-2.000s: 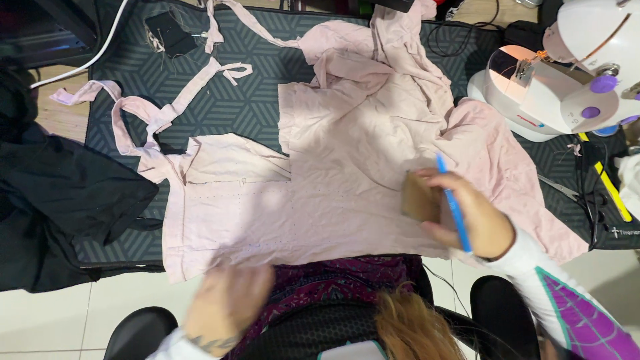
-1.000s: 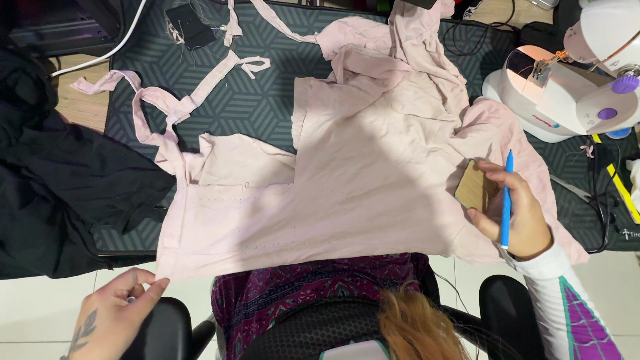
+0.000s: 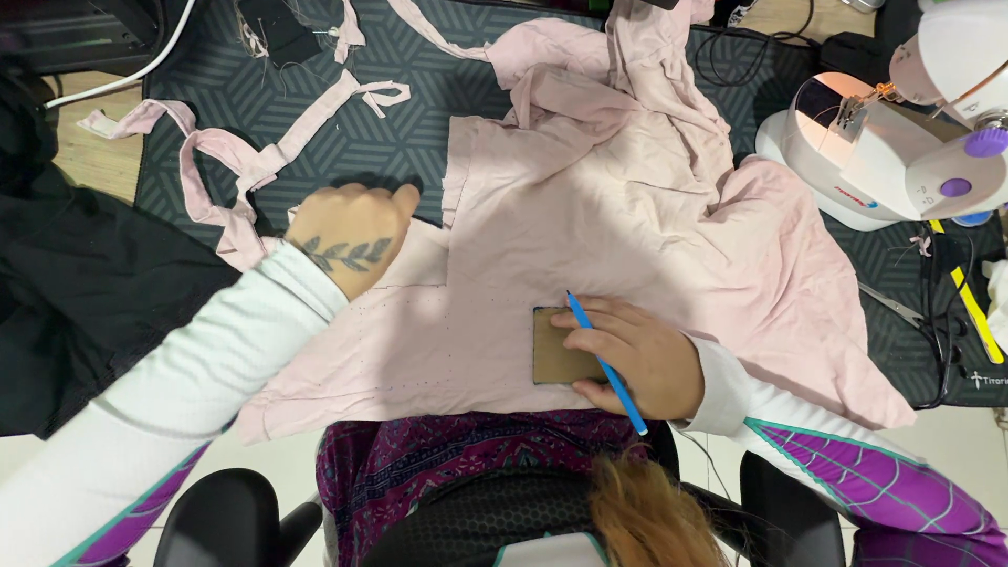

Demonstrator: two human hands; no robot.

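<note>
Pale pink fabric [image 3: 583, 213] lies spread over the dark patterned mat, its lower left part marked with rows of small dots. On it, right of those dots, rests a brown square template [image 3: 555, 346]. My right hand [image 3: 642, 354] presses the template with its fingers and holds a blue pen [image 3: 606, 362], tip pointing up and left. My left hand [image 3: 354, 236] is at the fabric's upper left edge, back of the hand up; its fingertips are hidden, so whether it grips the cloth cannot be told. Narrow pink fabric strips [image 3: 295, 126] trail above it.
A white sewing machine [image 3: 882, 157] stands at the right, with scissors [image 3: 890, 303], black cables [image 3: 933, 331] and a yellow strip [image 3: 976, 315] below it. Black cloth [image 3: 94, 291] covers the left side. A white cable [image 3: 134, 75] crosses the upper left.
My left hand has moved from the fabric's lower left corner up to its upper left edge. My right hand has carried the template and pen leftward, and the template now lies flat on the fabric.
</note>
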